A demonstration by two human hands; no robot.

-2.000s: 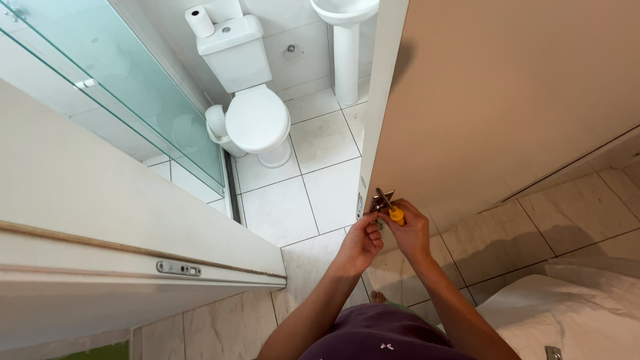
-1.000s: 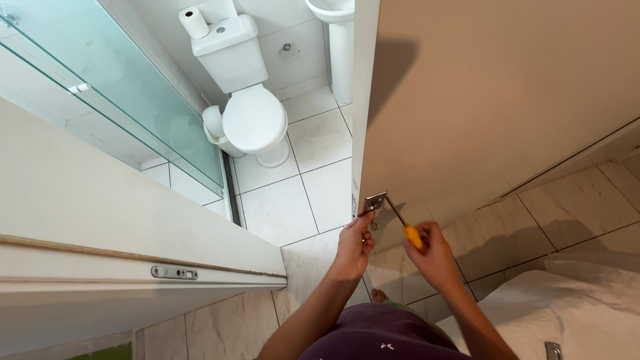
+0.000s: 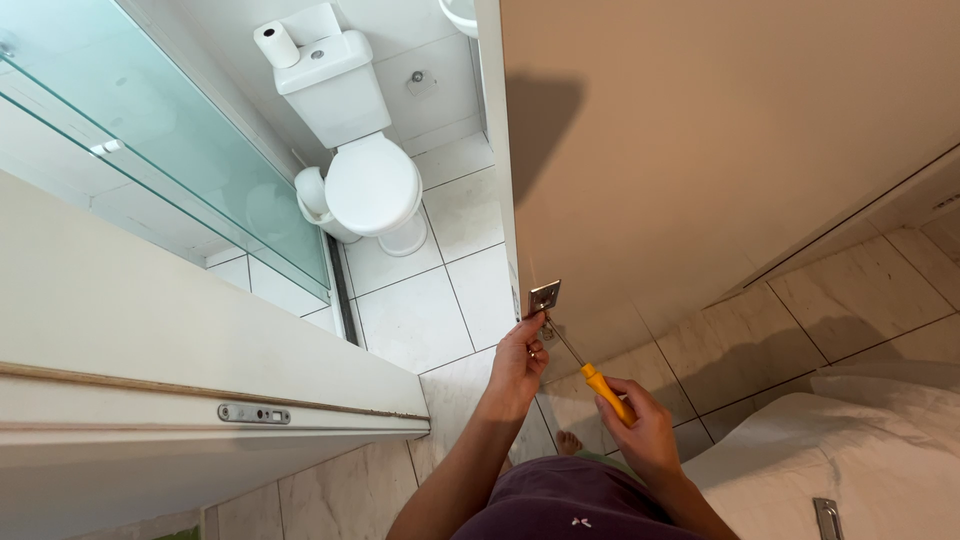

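My right hand (image 3: 641, 420) is closed around the yellow handle of a screwdriver (image 3: 606, 391), its shaft slanting up and left. The screwdriver's tip is close to a square metal door plate (image 3: 545, 297) on the face of the door (image 3: 675, 165), near its edge. My left hand (image 3: 521, 356) has its fingertips at the lower edge of this plate; whether they grip it or only touch it cannot be told. Just below the plate, a small metal part (image 3: 550, 332) shows beside my left fingers.
At the left, the door frame (image 3: 150, 401) carries a metal strike plate (image 3: 253, 414). Beyond are a toilet (image 3: 373, 184), a bin (image 3: 315, 196) and a glass shower screen (image 3: 225, 157). White fabric (image 3: 840, 442) with a metal plate (image 3: 827, 519) on it lies at the lower right.
Two seconds ago the screwdriver was close against both hands at the door plate. My right hand has since moved down and right, and more of the shaft shows.
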